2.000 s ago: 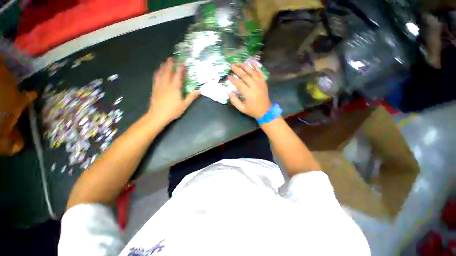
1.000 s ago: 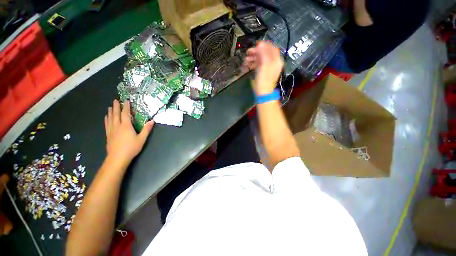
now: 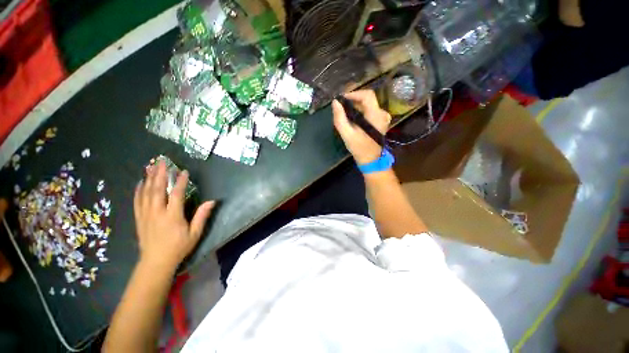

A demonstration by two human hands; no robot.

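My left hand (image 3: 164, 224) lies over the mat with its fingertips on a circuit board (image 3: 181, 180); the fingers hide much of it and the thumb is spread to the right. My right hand (image 3: 362, 129), with a blue wrist band, is closed around the black pen-like handle of a soldering iron (image 3: 360, 118); its tip is not clear. A pile of overlapping green and silver circuit boards (image 3: 224, 103) lies between and beyond my hands. Small white, yellow and dark components (image 3: 62, 224) are heaped at the left.
A dark round fan grille (image 3: 324, 31) and a box with a red light (image 3: 390, 26) stand behind my right hand. A silvery coil (image 3: 402, 89) sits beside it. An open carton (image 3: 545, 200) is below right. A red tray (image 3: 27, 62) is at upper left.
My left hand has moved away from the pile towards me, with a board under its fingers. My right hand has come back from near the red-light box and now holds the iron.
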